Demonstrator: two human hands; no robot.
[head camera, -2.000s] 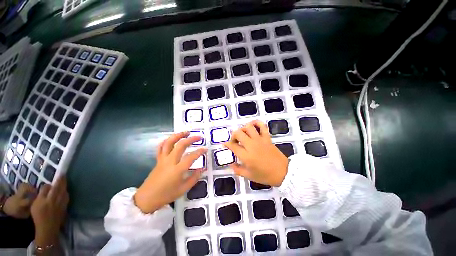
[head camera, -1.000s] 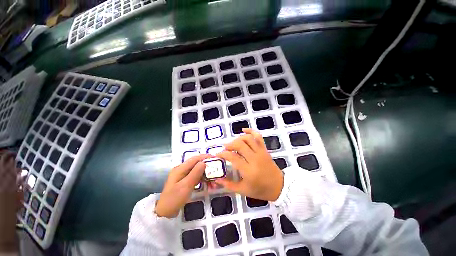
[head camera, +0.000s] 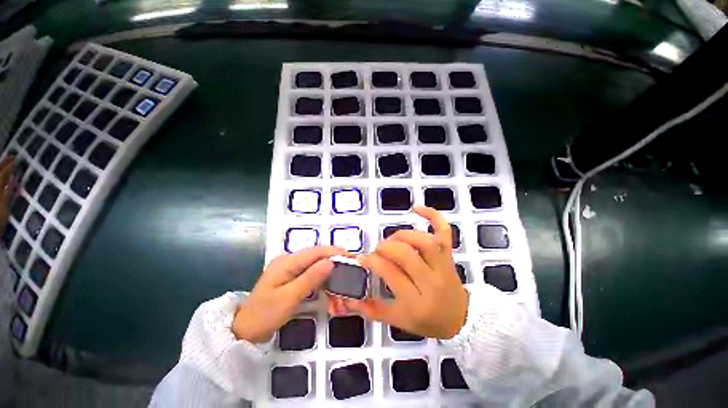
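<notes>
A smartwatch head (head camera: 349, 280) with a dark grey, unlit face is held up between both hands, above the foam tray (head camera: 274, 171). My left hand (head camera: 286, 293) grips its left edge with thumb and fingers. My right hand (head camera: 423, 279) holds its right side, the index finger raised and bent. The tray holds rows of dark watch heads. In its left two columns, two rows show lit white faces with blue edges, such as the lit watch (head camera: 347, 200). The pockets under the hands are partly hidden.
A neighbour's tray (head camera: 160, 115) stands at the left, with a few lit watches at its far corner. A person's hand (head camera: 8, 187) shows at the left edge. Stacked trays (head camera: 28, 76) are at far left. A white cable (head camera: 573, 239) lies right of the tray on the green bench, near a black post.
The held watch's face was lit white a second ago and is now dark grey. Two seconds ago both hands were over the tray's lit watches. The view has shifted.
</notes>
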